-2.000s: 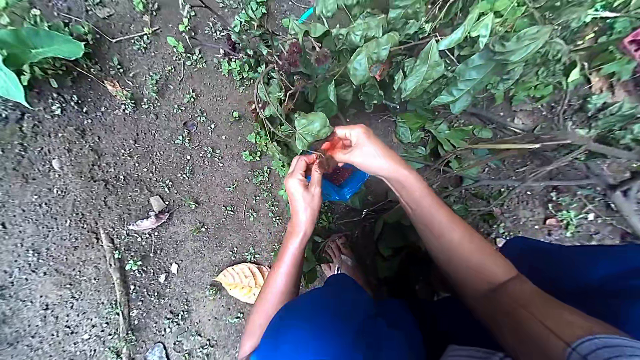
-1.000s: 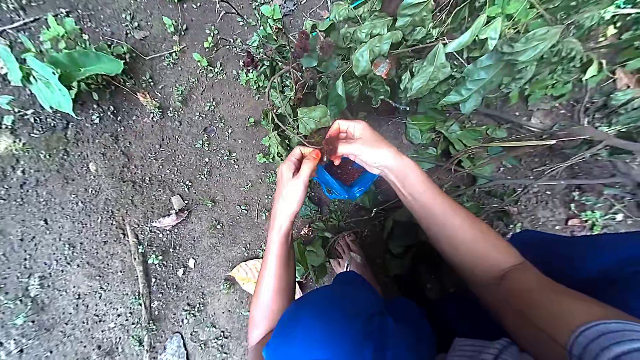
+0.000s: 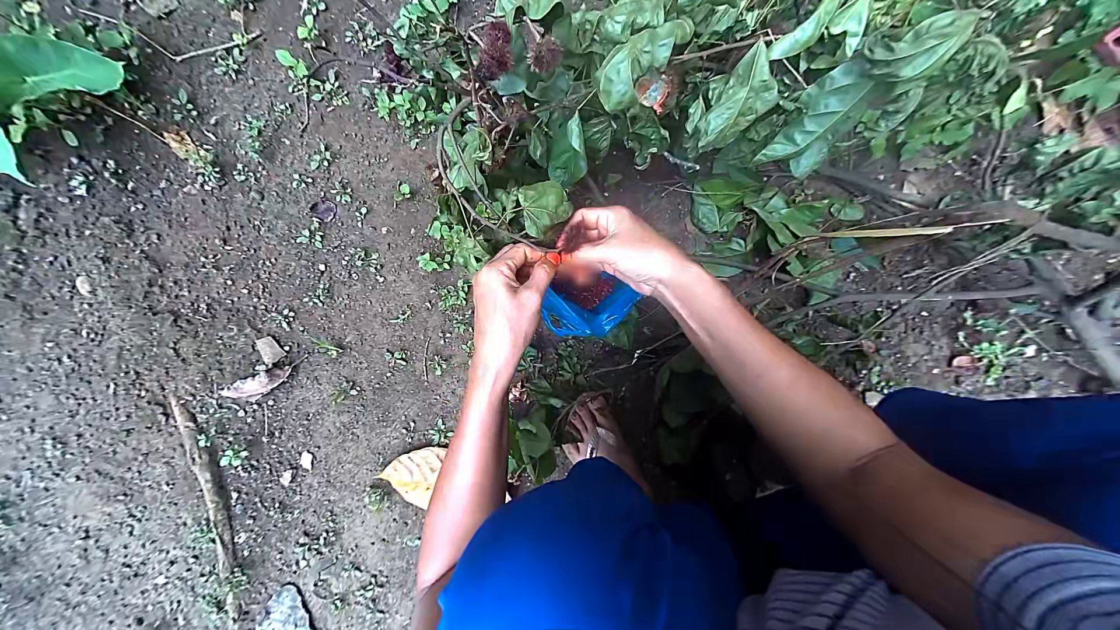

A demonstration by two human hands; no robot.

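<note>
Over a blue plastic bag (image 3: 588, 317) that holds dark red seeds (image 3: 597, 292), my two hands meet at the fingertips. My left hand (image 3: 518, 284) pinches a small reddish seed pod (image 3: 555, 257), with orange-red colour showing at the thumb tip. Blurred, my right hand (image 3: 617, 249) has its fingers curled at the other side of the pod; whether it grips the pod too cannot be told. Spiky dark red pods (image 3: 495, 51) hang on the leafy branches beyond my hands.
Cut leafy branches (image 3: 744, 96) spread across the top and right. Bare woody stems (image 3: 927, 296) lie at the right. My foot (image 3: 602, 433) rests below the bag, near a yellowish dry leaf (image 3: 415, 477). A stick (image 3: 206, 481) lies on the soil at the left.
My hands stay together above the bag. The brownish pod between my fingers two seconds ago is no longer plain to see; red-orange now shows at my left fingertips.
</note>
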